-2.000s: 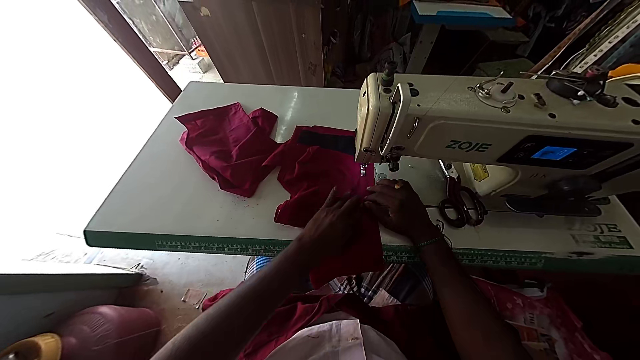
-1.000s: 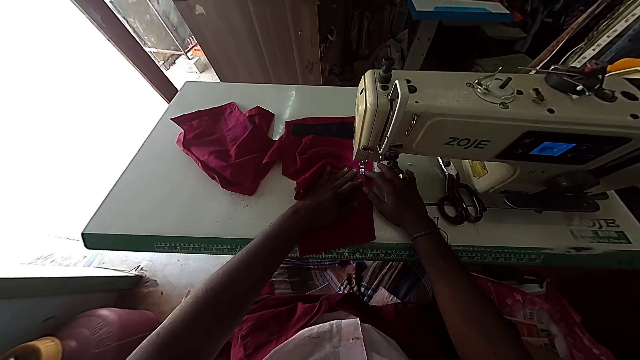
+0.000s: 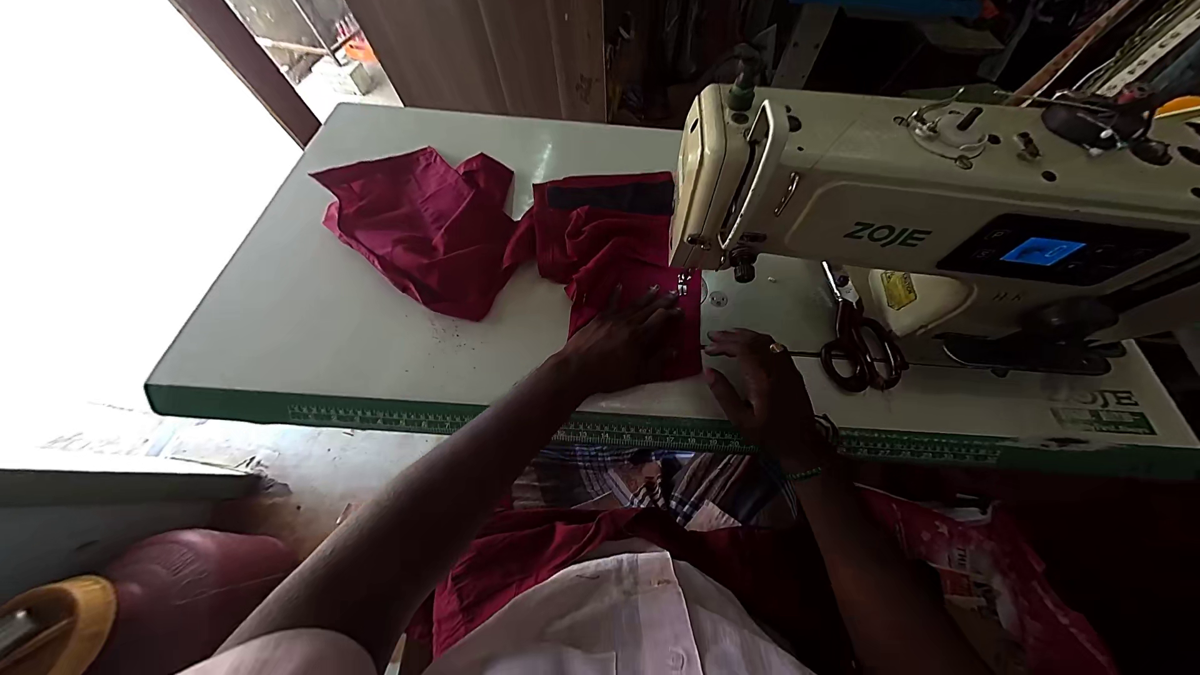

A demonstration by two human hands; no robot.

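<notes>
Dark red cloth (image 3: 600, 234) lies on the sewing table, its right edge under the presser foot (image 3: 683, 283) of a ZOJE sewing machine (image 3: 872, 197). A dark strip (image 3: 609, 196) shows along its far side. My left hand (image 3: 633, 342) rests flat on the cloth just left of and nearer than the foot, fingers spread. At the cloth's right edge, my right hand (image 3: 759, 384) is on or just over the table, fingers apart and holding nothing visible. Another part of the red cloth (image 3: 422, 234) lies crumpled to the left; whether it is one piece is unclear.
Scissors with dark handles (image 3: 862, 352) lie on the machine bed right of my right hand. A measuring scale (image 3: 431, 421) runs along the table's green front edge. More red cloth (image 3: 506, 562) is on my lap. A pink container (image 3: 197, 581) stands at lower left.
My right hand has moved away from the presser foot, toward me and off the cloth. The near end of the cloth hung over the table edge earlier and now lies on the tabletop.
</notes>
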